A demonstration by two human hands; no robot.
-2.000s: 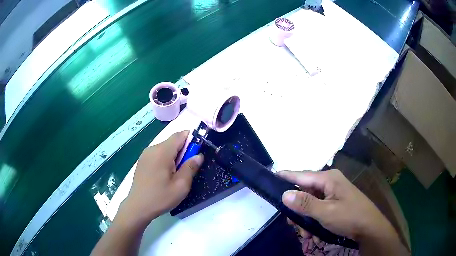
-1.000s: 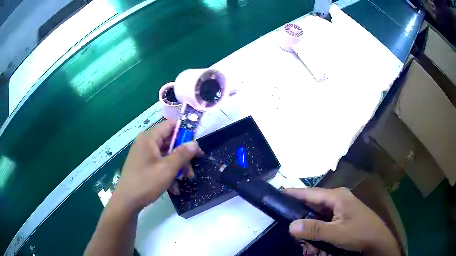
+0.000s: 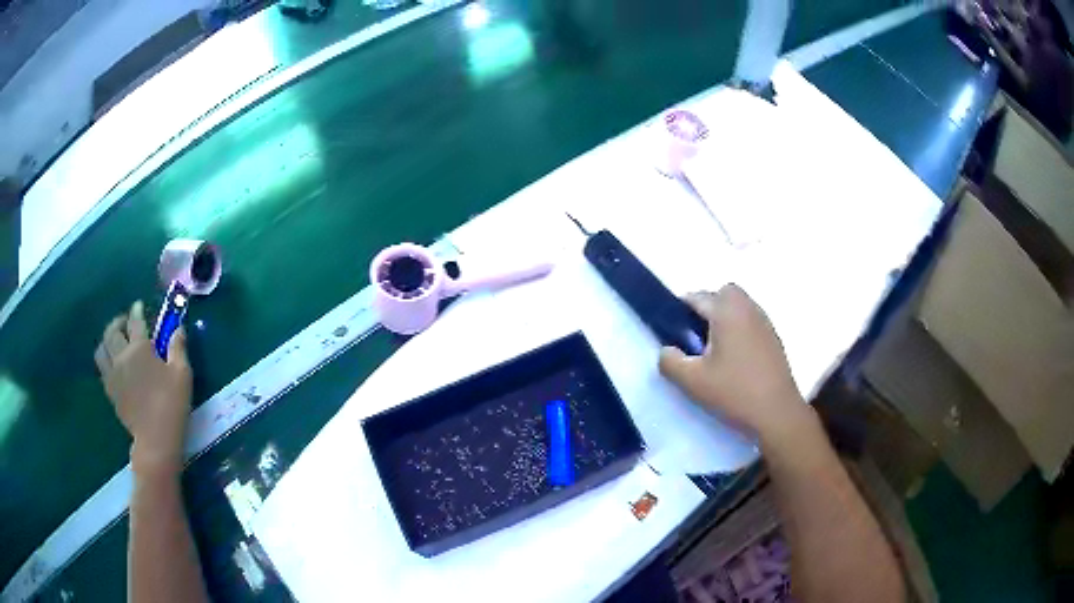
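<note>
An open-handled pink fan (image 3: pixel 192 266) with a blue cell is over the green belt at the left. My left hand (image 3: pixel 144 375) is beside its handle, fingers spread, thumb tip by the handle's lower end. My right hand (image 3: pixel 733 359) holds the rear of the black electric screwdriver (image 3: pixel 642 289), low over the white sheet, bit pointing up-left. A second pink fan (image 3: pixel 409 309) lies at the sheet's belt-side edge, handle pointing right. The black screw tray (image 3: pixel 471 532) holds scattered screws and a loose blue cell (image 3: pixel 559 443).
Another pink fan (image 3: pixel 681 153) lies at the far end of the white sheet (image 3: pixel 813 247). A small orange-brown piece (image 3: pixel 643 507) is right of the tray. The belt's pale rail (image 3: pixel 277 375) runs along the left. Cartons (image 3: pixel 978 342) stand at the right; pink pieces (image 3: pixel 742 577) are below.
The open-handled fan has moved left from above the tray to the belt, and my left hand's fingers have opened. The screwdriver has moved up and away from the tray.
</note>
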